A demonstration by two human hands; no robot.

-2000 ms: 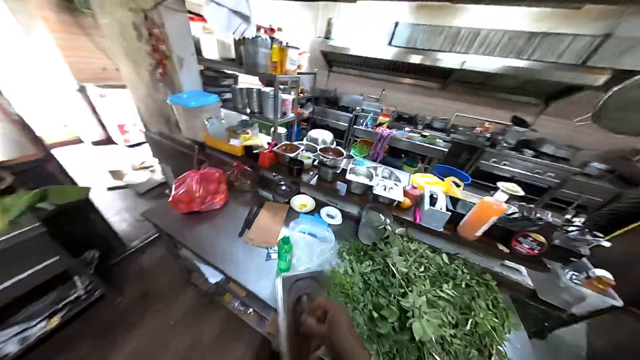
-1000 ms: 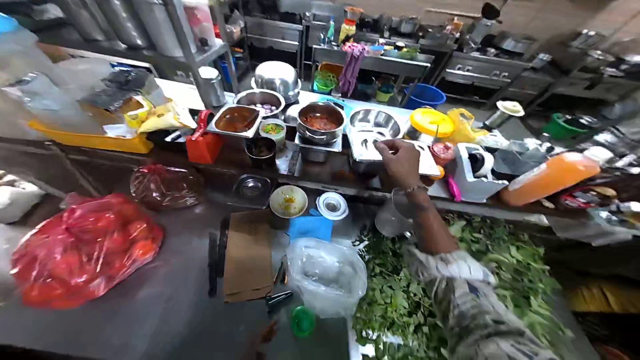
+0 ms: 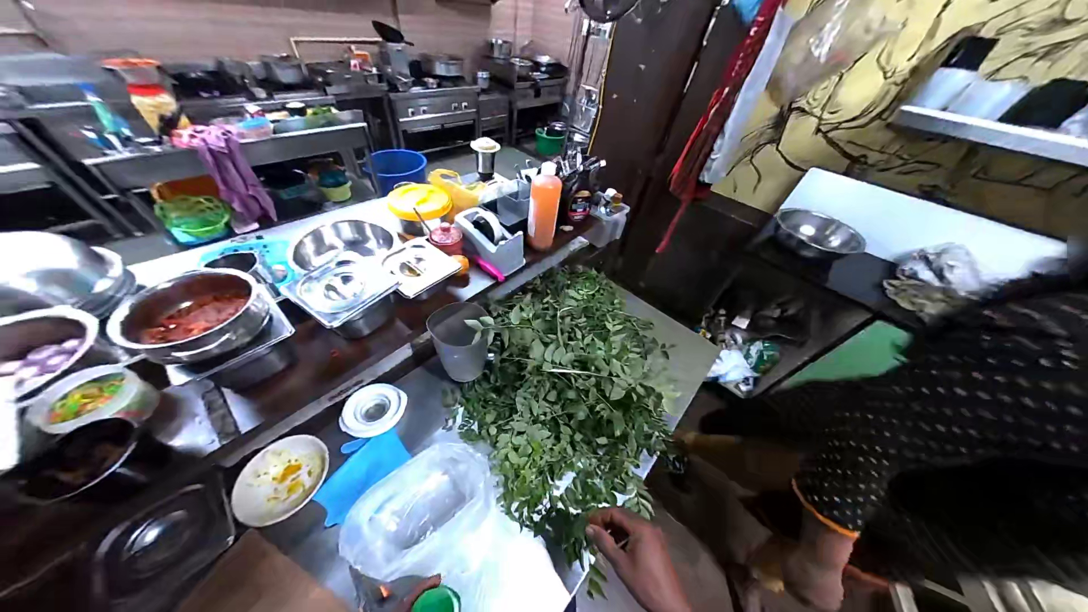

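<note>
A large heap of leafy green sprigs [image 3: 569, 391] lies on the steel table. My right hand [image 3: 637, 552] is at the heap's near edge, its thumb and forefinger curled beside the lowest leaves; whether they pinch a sprig is unclear. Part of my left hand [image 3: 414, 592] shows at the bottom edge, beside a green cap [image 3: 437, 599]; its grip is hidden. Between the hands and the bowls lies a clear plastic bag [image 3: 425, 510], with a blue cloth or sheet [image 3: 365, 476] behind it. A translucent plastic jug [image 3: 459, 344] stands against the heap's far left side.
Steel pans, including one of red sauce [image 3: 191, 319], and lidded steel containers [image 3: 342, 289] line the raised counter. A bowl with yellow residue [image 3: 280, 480] sits at left beside a stack of small white dishes [image 3: 374, 410]. Another person's dotted dark sleeve [image 3: 960, 408] and hand are close at right.
My right hand has moved from above the steel containers back to the near edge of the leaf heap. The view has swung to the right, bringing the other person into sight.
</note>
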